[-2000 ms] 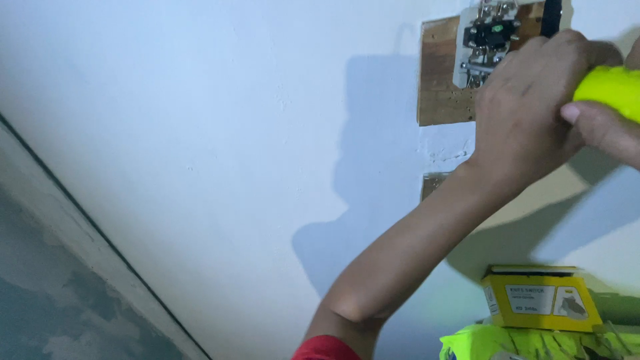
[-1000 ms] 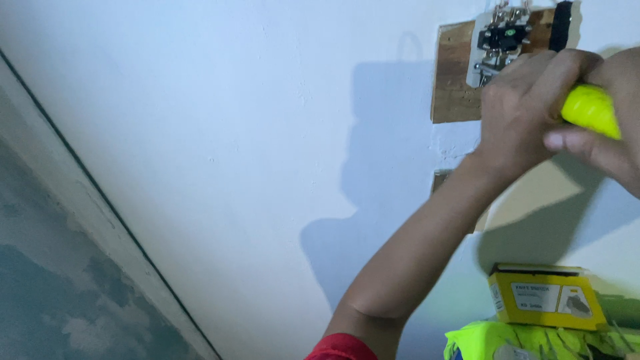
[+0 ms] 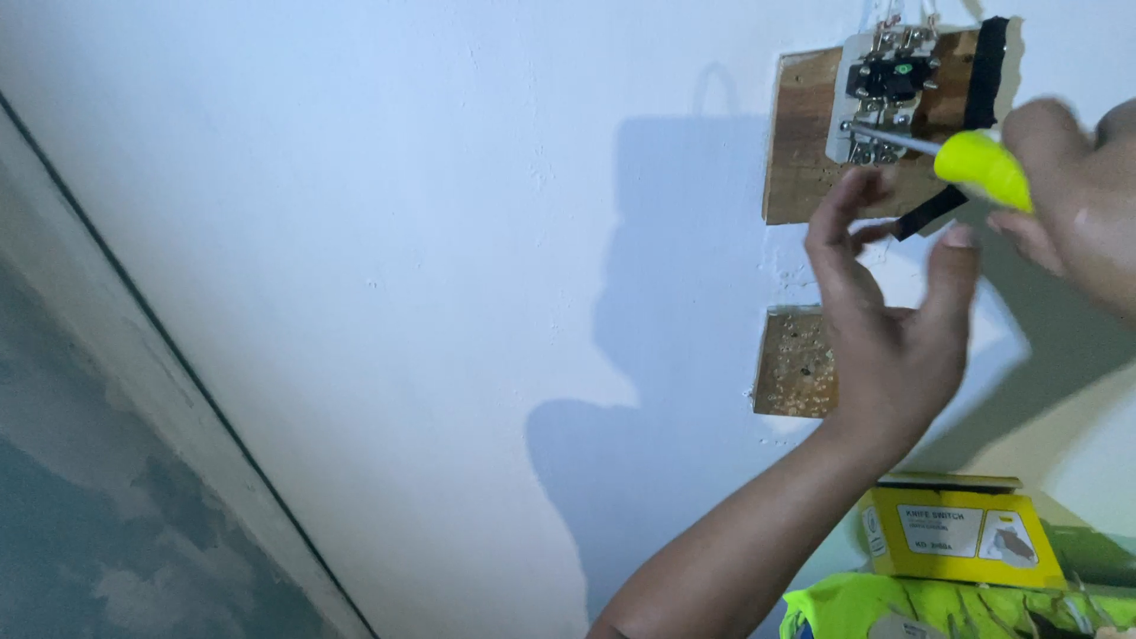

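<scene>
A knife switch base (image 3: pixel 879 98) with metal terminals and a black middle part is mounted on a wooden board (image 3: pixel 803 142) on the wall, wires entering at its top. My right hand (image 3: pixel 1074 195) grips a screwdriver with a fluorescent yellow handle (image 3: pixel 985 169); its tip meets a screw at the lower left of the base. Just below the base, my left hand (image 3: pixel 896 302) is raised with fingers curled and apart, holding nothing. Black tape (image 3: pixel 985 75) runs along the board's right side, and a black strip (image 3: pixel 927 213) lies behind my left fingers.
Below is a smaller wooden block (image 3: pixel 794 364) set in the white wall. A yellow knife switch box (image 3: pixel 967 532) stands at lower right above bright green-yellow fabric (image 3: pixel 887 599). A dark line (image 3: pixel 177 355) crosses the left side diagonally.
My left hand has come away from beside the screwdriver handle and moved down, its fingers now spread. The screwdriver's shaft and the lower part of the switch base are now uncovered.
</scene>
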